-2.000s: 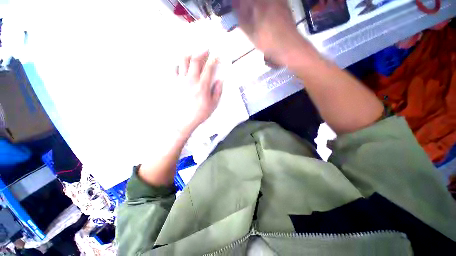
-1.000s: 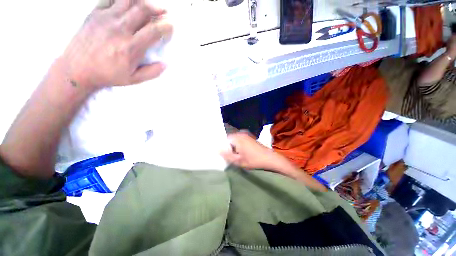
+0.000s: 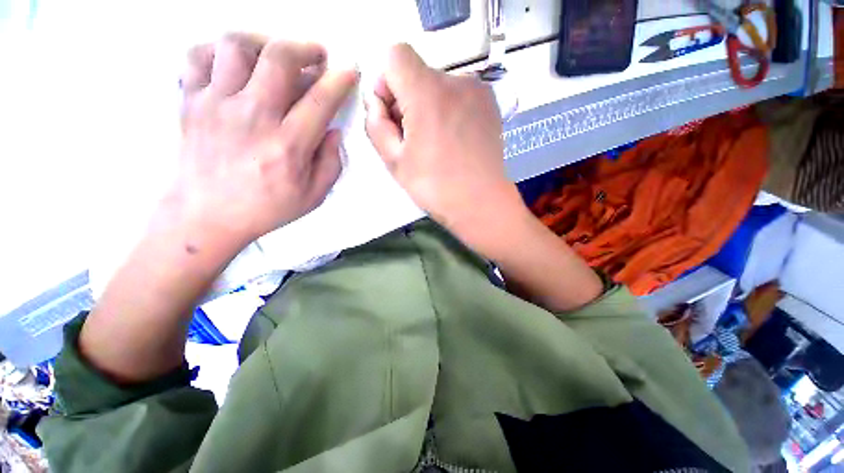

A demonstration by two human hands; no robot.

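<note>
The white fabric piece [image 3: 319, 217] is overexposed and hard to tell from the white table; part of it lies near the lap. My left hand [image 3: 259, 129] lies on the white cloth, back up, fingers bent and index finger pointing right; its grip is unclear. My right hand [image 3: 435, 125] is just right of it, fingers curled with the tips pinched at the cloth. The tips of both hands are close together but apart.
A smartphone [image 3: 597, 37], snips [image 3: 683, 42] and orange-red scissors [image 3: 748, 46] lie at upper right, above the printed ruler [image 3: 629, 115]. A dark ribbed knob [image 3: 444, 11] is at the top. Orange-red cloth [image 3: 666, 199] is heaped right of the lap.
My right hand has moved up from the lap edge to beside my left hand. The cloth over the lap has moved up with it. The view has shifted slightly.
</note>
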